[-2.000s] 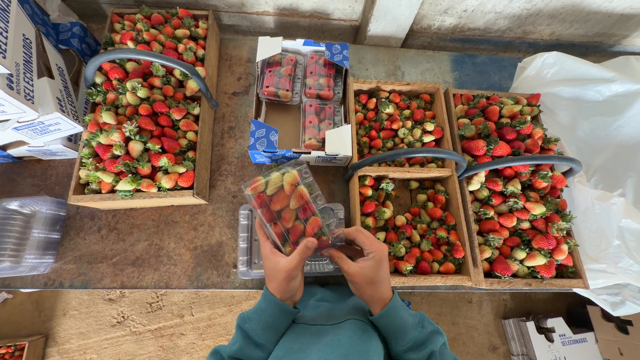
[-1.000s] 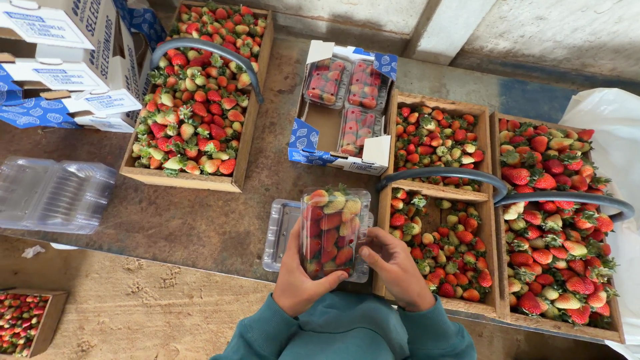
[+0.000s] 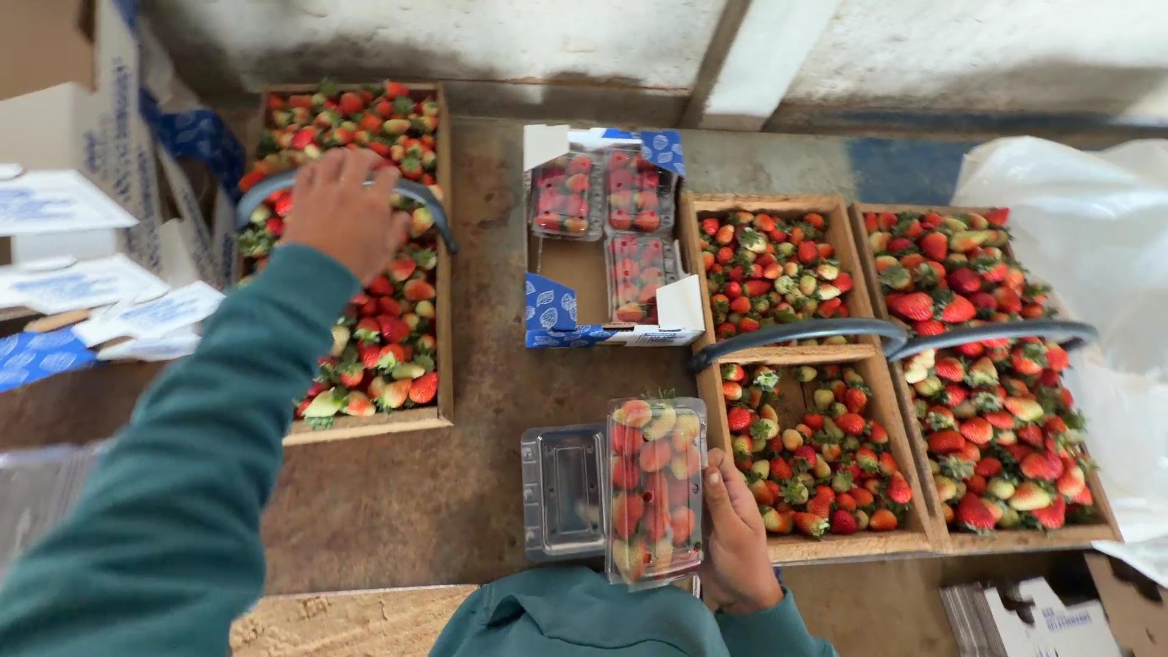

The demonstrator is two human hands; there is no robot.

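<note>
My left hand point(image 3: 345, 210), palm down, is over the middle of the grey curved handle point(image 3: 429, 203) of the left wooden crate point(image 3: 445, 347) of strawberries. Its fingertips are hidden, so I cannot tell whether it grips the handle. In my right hand point(image 3: 737, 534) is a clear plastic clamshell point(image 3: 655, 493) full of red and pale strawberries, held by its right side. Left of that clamshell, partly behind it, lies an empty clear container point(image 3: 566, 493). A blue and white cardboard box point(image 3: 552, 306) behind them holds three strawberry-filled clamshells point(image 3: 636, 278).
Two handled wooden crates point(image 3: 922, 493) point(image 3: 853, 351) of strawberries stand at the right, beside white plastic sheeting point(image 3: 1095, 301). Printed cardboard boxes point(image 3: 137, 164) are piled at the left, above stacked clear containers point(image 3: 41, 493). A wall point(image 3: 456, 46) runs behind the table.
My left hand has let go of the filled clamshell and moved up and left to the left crate. My right hand still holds the clamshell, now right of the empty container.
</note>
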